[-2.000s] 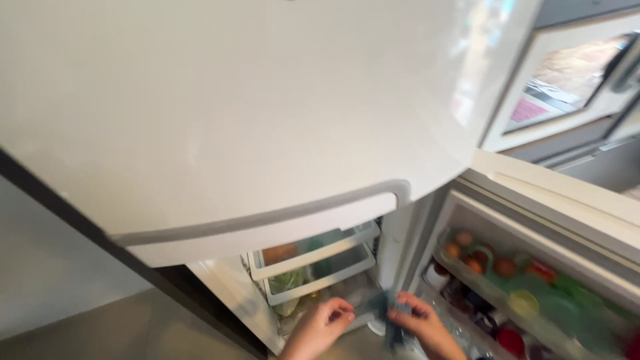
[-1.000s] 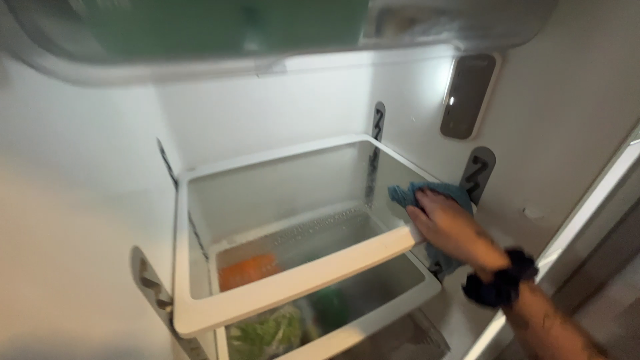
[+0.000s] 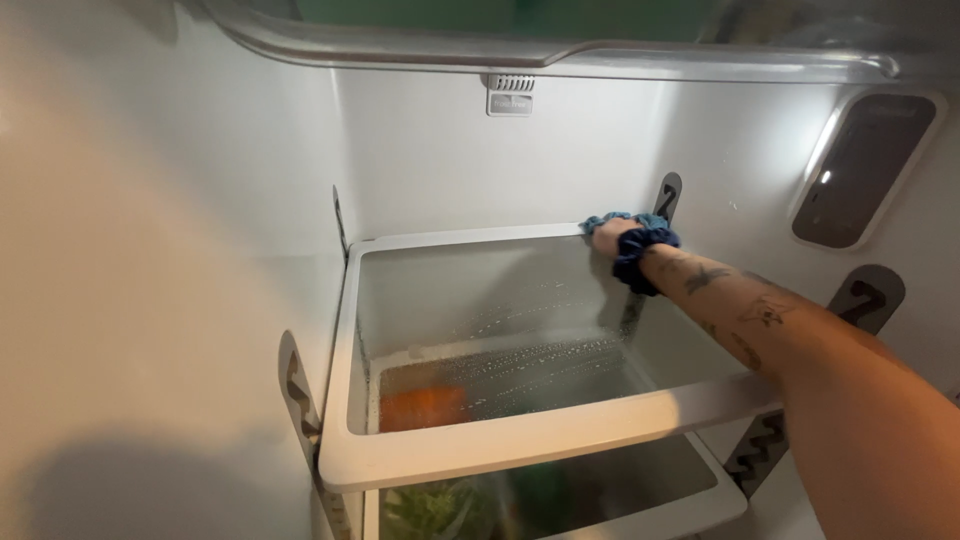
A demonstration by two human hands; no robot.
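Observation:
Inside a refrigerator, my right hand [image 3: 613, 235] grips a blue-green cloth [image 3: 651, 220] at the back right corner of a glass shelf with a white frame [image 3: 495, 448]. Part of the cloth shows behind the hand, beside the rear shelf bracket. A dark blue scrunchie [image 3: 639, 259] is around the wrist, and the forearm reaches over the shelf's right side. Water droplets and wet streaks [image 3: 536, 360] mark the glass. My left hand is out of view.
A clear-edged compartment [image 3: 450, 60] hangs overhead. The light cover [image 3: 862, 172] is on the right wall, a vent [image 3: 511, 94] on the back wall. Notched brackets [image 3: 296, 390] flank the shelf. Below are a lower shelf [image 3: 660, 517], something orange [image 3: 424, 407] and leafy greens [image 3: 435, 510].
My right hand has moved with the cloth from the shelf's front right to its back right corner. Two seconds ago both hands were in front of the open refrigerator; the view has moved inside.

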